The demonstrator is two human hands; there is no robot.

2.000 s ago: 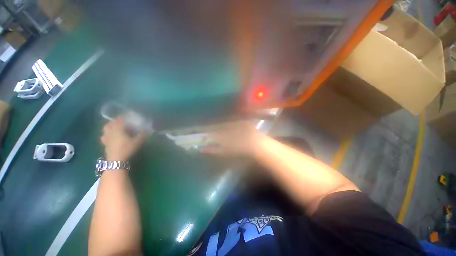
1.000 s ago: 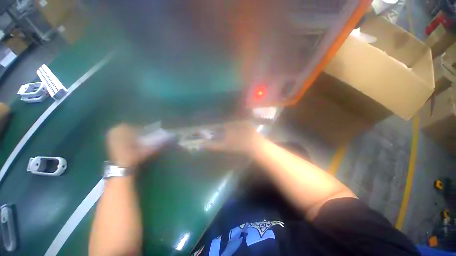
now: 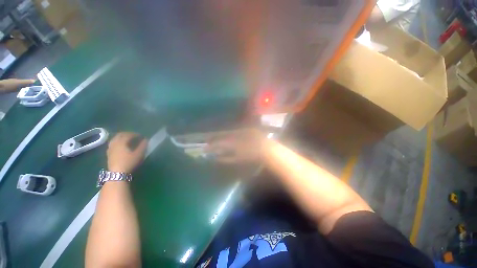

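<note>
My left hand [image 3: 125, 152], with a metal watch at the wrist, is just above the green belt with curved fingers and no part visible in it. A white plastic housing [image 3: 97, 138] lies on the belt just left of it, apart from the fingers. My right hand [image 3: 238, 149] is blurred at the front of the machine. Its fingers are at a pale, blurred part [image 3: 191, 144] on or near the fixture; whether they grip it cannot be told. The press area above is blurred.
The orange-edged machine box [image 3: 308, 68] shows a red light [image 3: 267, 100]. Another housing [image 3: 36, 184] lies at left. A slotted strip [image 3: 52, 85] and housings [image 3: 32, 96] lie farther back, near another person's hand [image 3: 15, 85]. An open carton [image 3: 387, 78] stands right.
The pale part at my left hand is no longer in it; a housing now lies left of that hand. The other housing has shifted left and slightly down. Another person's hand has appeared at far left.
</note>
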